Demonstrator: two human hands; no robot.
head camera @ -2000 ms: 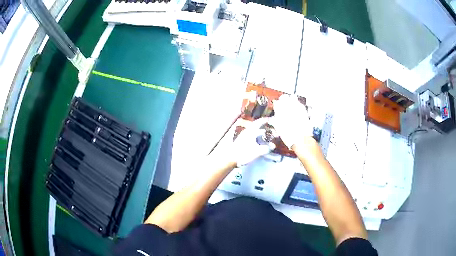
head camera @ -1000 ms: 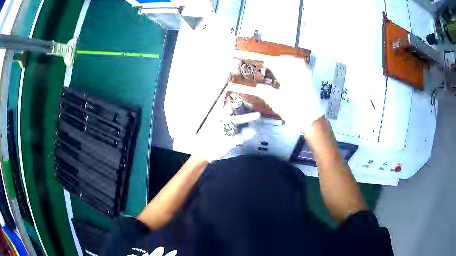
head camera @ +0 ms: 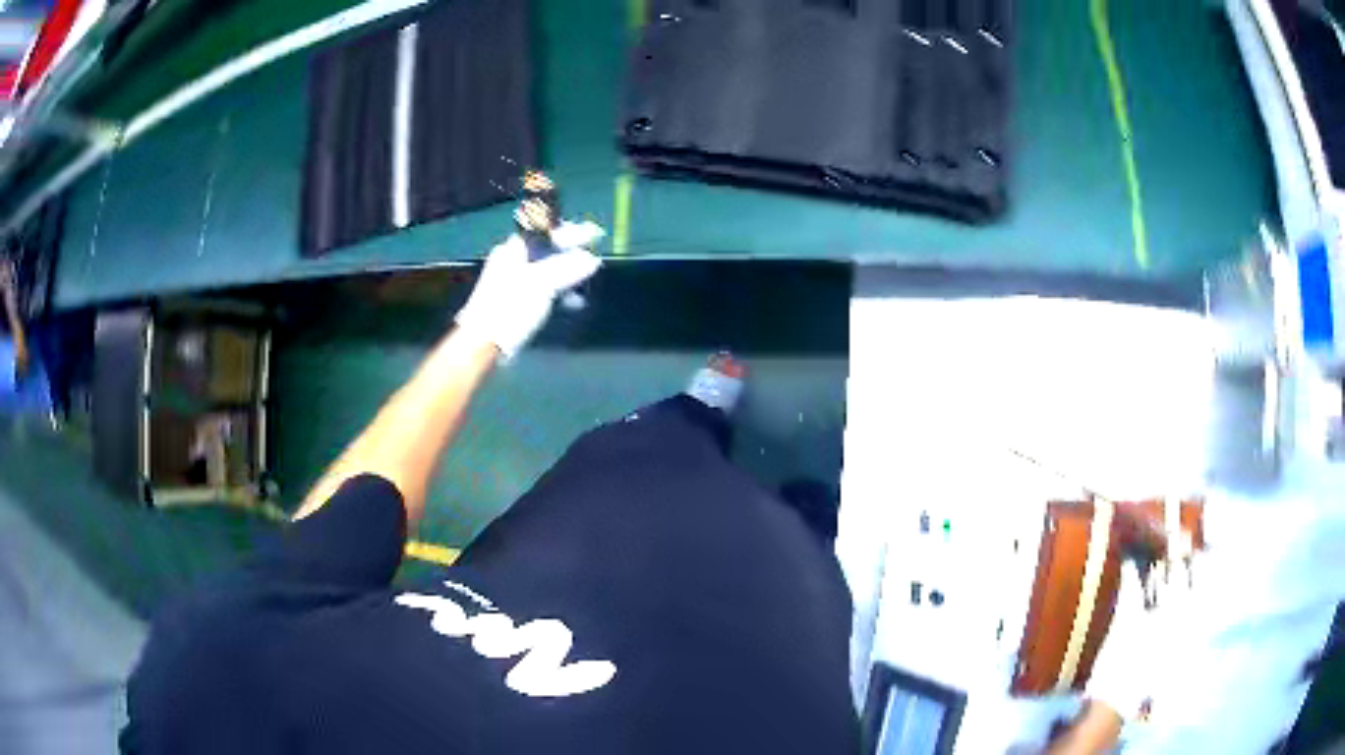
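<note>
My left hand point(head camera: 519, 283), in a white glove, is stretched out at the belt's near edge. It holds a dark cylindrical unit point(head camera: 537, 216) with a shiny, brownish metal end pointing away from me. More of the unit may be hidden by the fingers. My right hand point(head camera: 1128, 649), also gloved, is blurred and washed out at the lower right, over the orange-brown fixture point(head camera: 1055, 597) with its pale strip. A dark part shows at the fixture beside the right fingers; whether they grip it cannot be told.
The green belt point(head camera: 583, 44) crosses the top. It bears a ribbed black tray with a white stripe point(head camera: 347, 140) and a larger stack of black trays point(head camera: 819, 103). The white machine point(head camera: 944, 398), with a touchscreen point(head camera: 912, 720), is at right. A shelf unit point(head camera: 207, 398) stands at left.
The view has swung left towards the belt. My left hand has moved away from the fixture to the belt edge with a unit in it. My right hand remains by the fixture.
</note>
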